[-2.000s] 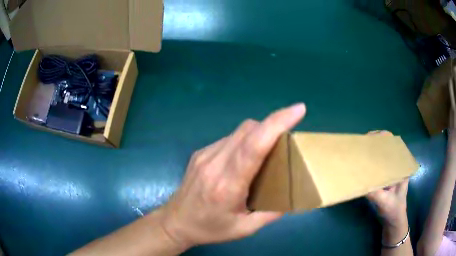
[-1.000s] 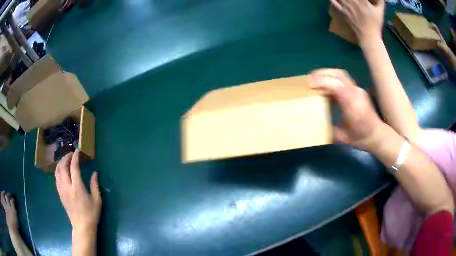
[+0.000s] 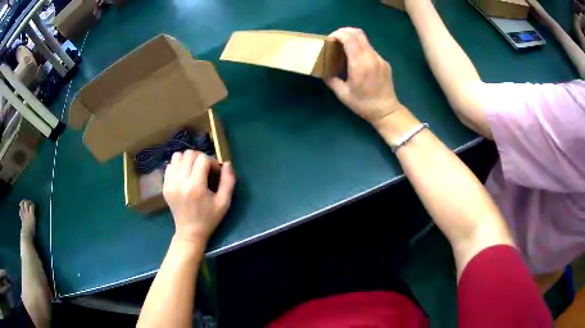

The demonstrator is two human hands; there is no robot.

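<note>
An open carton (image 3: 221, 138) stands on the green table at the left, its lid (image 3: 151, 99) and side flaps folded back. A bundled black cable (image 3: 170, 146) and a whitish, shiny piece at the left show inside. My left hand (image 3: 195, 186) grips the carton's near right wall, fingers inside over the contents, thumb at the right corner; it hides the rest. My right hand (image 3: 369, 77) holds a closed carton (image 3: 276, 50) by its right end, tilted, over the table farther back.
A person in pink (image 3: 532, 141) sits close at the right, one arm reaching forward. A digital scale (image 3: 523, 33) with a carton on it is at the far right. Metal framing (image 3: 32, 96) and another carton are at the left. Another person's hand (image 3: 27, 218) is at left. The table edge (image 3: 301, 221) runs nearby.
The view has turned and shifted. My left hand has taken hold of the open carton, which now stands farther from the left edge line. My right hand has moved the closed carton away from me.
</note>
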